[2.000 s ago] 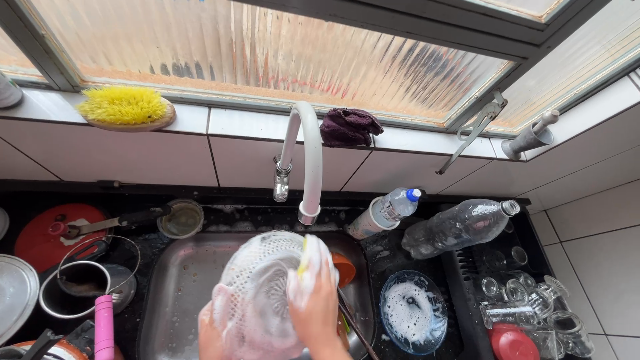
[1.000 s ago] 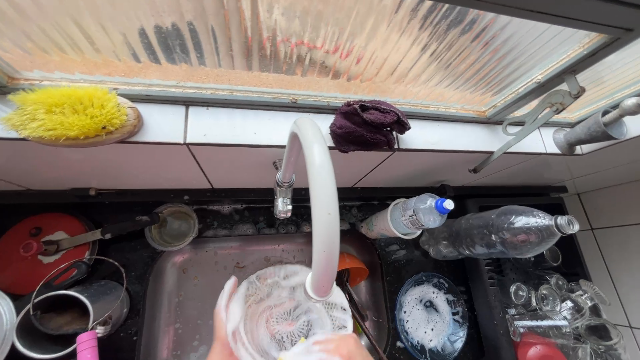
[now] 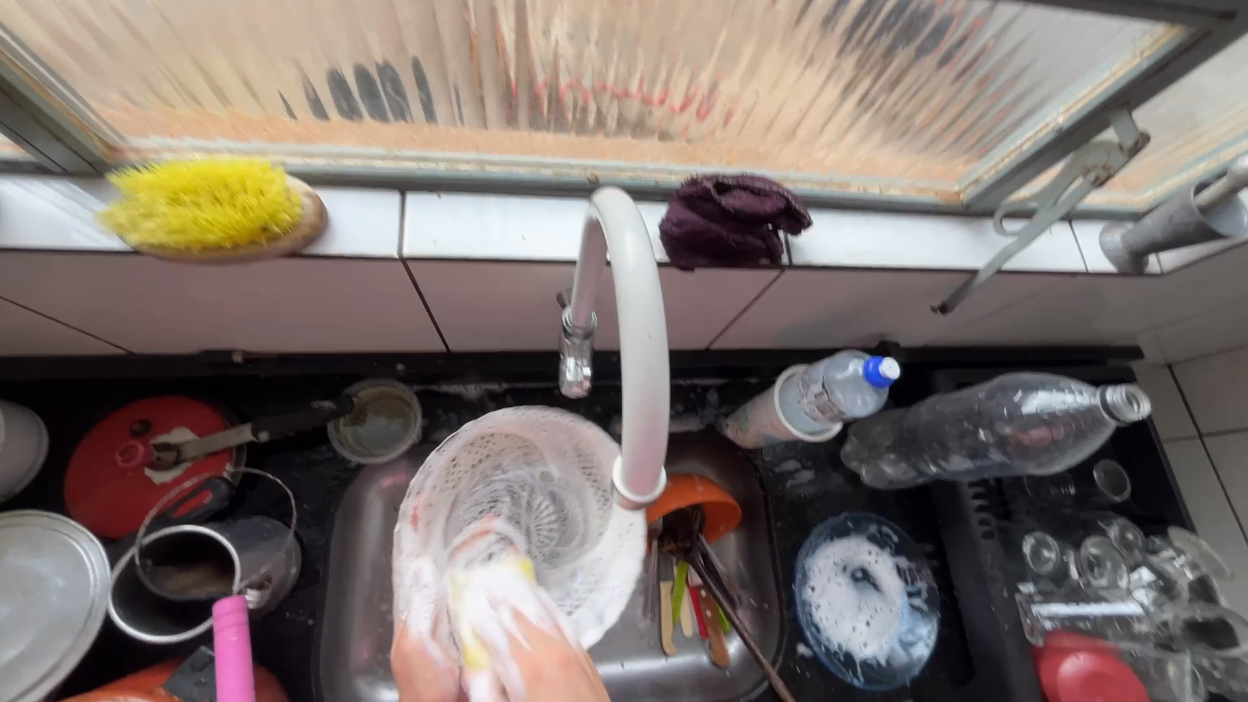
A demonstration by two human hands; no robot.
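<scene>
A white perforated plastic basket (image 3: 585,595), streaked with suds, is tilted over the steel sink (image 3: 356,585), its inside towards me. My left hand (image 3: 421,639) grips its lower left rim. Inside it my right hand (image 3: 517,624), covered in foam, is closed on a sponge (image 3: 473,624) with some yellow showing. The white curved faucet (image 3: 643,361) ends just above the basket's right rim. To the right in the sink lie an orange bowl (image 3: 717,507), a long dark-handled utensil (image 3: 731,614) and several knives or other cutlery (image 3: 668,619) with coloured handles.
Right of the sink stand a glass bowl of suds (image 3: 858,595), a small bottle (image 3: 843,395) in a cup, a large plastic bottle (image 3: 994,429) and glassware (image 3: 1121,595). Left are a red lid (image 3: 127,487), metal pots (image 3: 263,556) and a pink handle (image 3: 233,648). A yellow brush (image 3: 210,210) and dark cloth (image 3: 731,219) lie on the ledge.
The basket has turned so that its inside faces me, and my right hand has moved from its right rim to the inside. The view has come closer to the window ledge.
</scene>
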